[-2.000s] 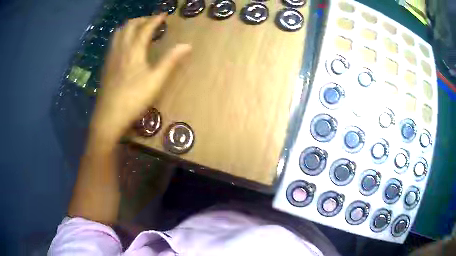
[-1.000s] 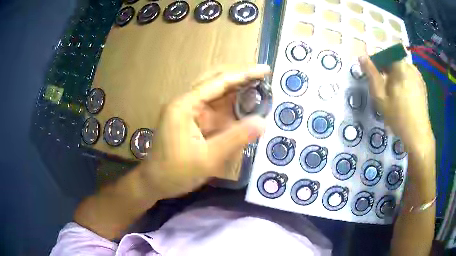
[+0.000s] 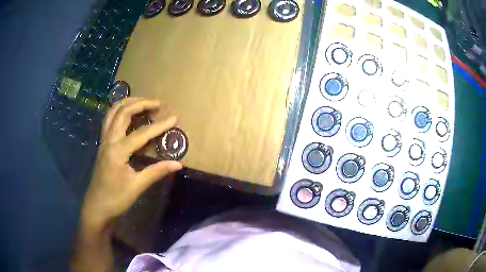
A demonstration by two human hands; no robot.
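My left hand (image 3: 114,164) is over the lower left of the tan board in the clear tray (image 3: 229,90). Its thumb and a finger straddle a dark, glossy speaker driver (image 3: 172,143) lying face up; whether they touch its rim is unclear. Another dark driver is partly hidden under the fingers, and one (image 3: 119,93) lies above the hand. Several drivers (image 3: 211,5) line the board's top edge. The white foam tray (image 3: 354,228) holds several drivers, grey backs up. My right hand is out of view; only a blurred bit of wrist with a bracelet shows at the bottom right corner.
Empty tan cutouts (image 3: 395,31) fill the foam tray's upper rows. Shiny clear blister plastic (image 3: 85,58) lies at the far left. The green mat (image 3: 471,164) shows at the right with red and blue tape. A pink top (image 3: 240,247) is at the bottom.
My left hand has moved left from the foam tray's edge, where it held a driver, to the board's lower left. My right hand and the green probe have left the foam tray.
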